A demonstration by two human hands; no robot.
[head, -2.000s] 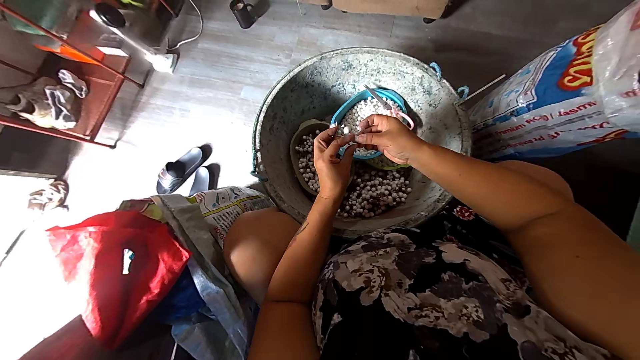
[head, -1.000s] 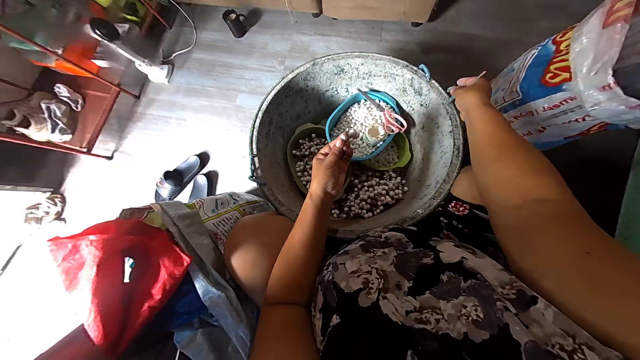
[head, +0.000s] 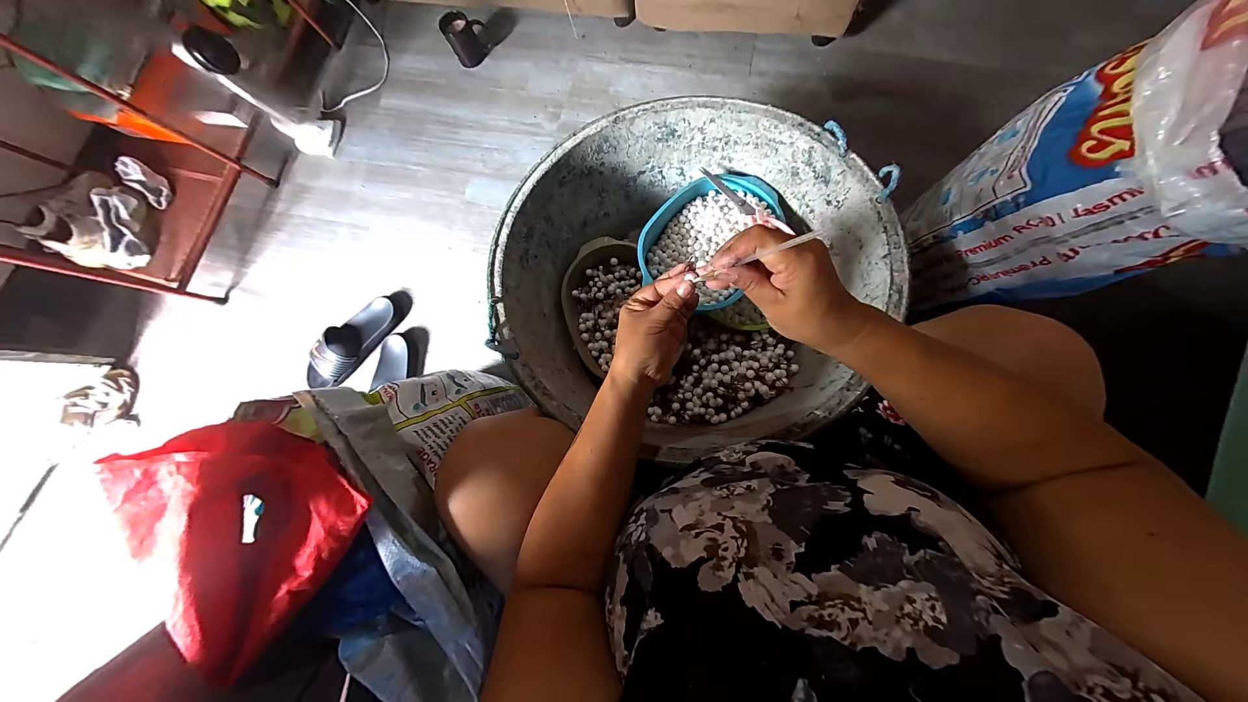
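My left hand (head: 655, 331) pinches a small white bead-like piece (head: 691, 277) between thumb and fingertips. My right hand (head: 792, 288) meets it there, holding a thin pale stick (head: 780, 248). Below both hands is a large round metal-looking basin (head: 546, 214). In it stands a blue plastic basket (head: 651, 226) of white beads (head: 704, 232), with scissors (head: 729, 191) lying on top, their handles partly behind my right hand. A brownish bowl (head: 569, 292) at the left and the basin's bottom hold white pieces with dark stems (head: 726, 378). A green container (head: 746, 320) shows under the basket.
A large printed plastic sack (head: 1043, 185) stands right of the basin. At the left lie a red cloth bag (head: 263, 546) on other sacks, and a pair of slippers (head: 351, 341) on the floor. A metal rack (head: 200, 229) stands farther left, a dark mug (head: 462, 39) beyond.
My right hand has come back from the basin's right rim, now with the thin stick, to my left fingertips. It covers part of the scissors that showed more fully one second ago.
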